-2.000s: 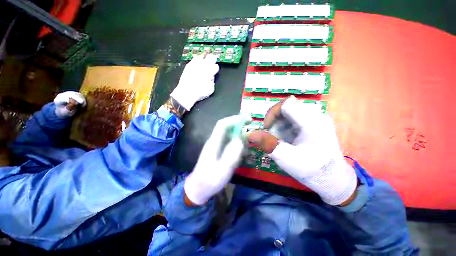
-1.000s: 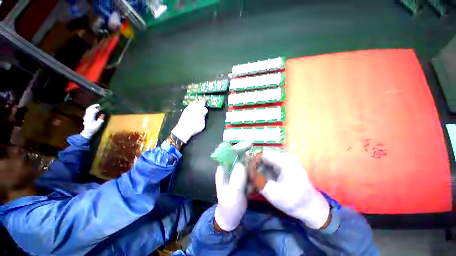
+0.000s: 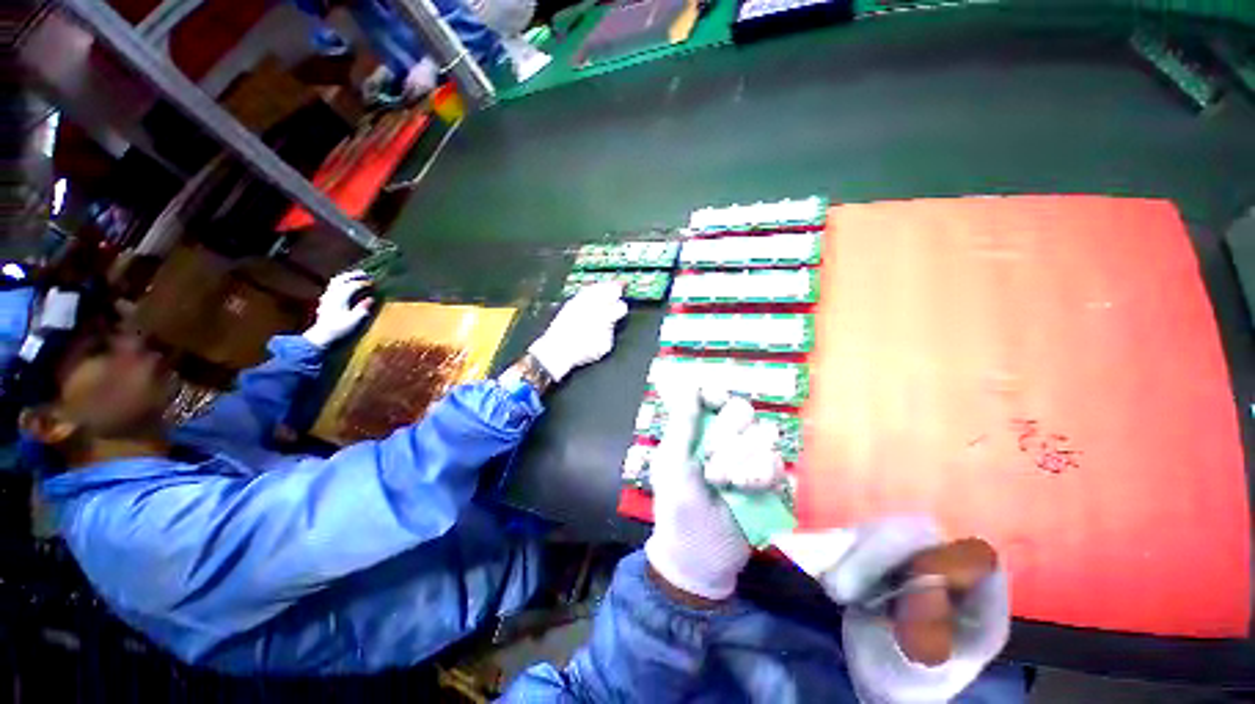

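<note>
My left hand (image 3: pixel 699 516), in a white glove, holds a pale green strip stack (image 3: pixel 760 514) over the lower boards. My right hand (image 3: pixel 925 612), gloved with bare fingers showing, is right of it at the mat's lower edge. A white pointed shape reaches from it toward the stack; I cannot tell if it is a strip or glove cloth. Covered boards (image 3: pixel 745 286) with white strips lie in a column along the left side of the red-orange mat (image 3: pixel 1018 385). The lower boards are partly hidden by my left hand.
Left of the column, a neighbour's gloved hand (image 3: pixel 581 330) touches one of two uncovered green boards (image 3: pixel 626 256). The neighbour's yellow tray (image 3: pixel 475 330) holds brown parts. A metal rail (image 3: pixel 248 131) crosses the upper left. More boards (image 3: pixel 1173 69) lie at the far right.
The view has shifted and shows more of the neighbour and bench. My right hand has moved away from the boards to the lower right. My left hand, still with the stack, now covers the lower boards.
</note>
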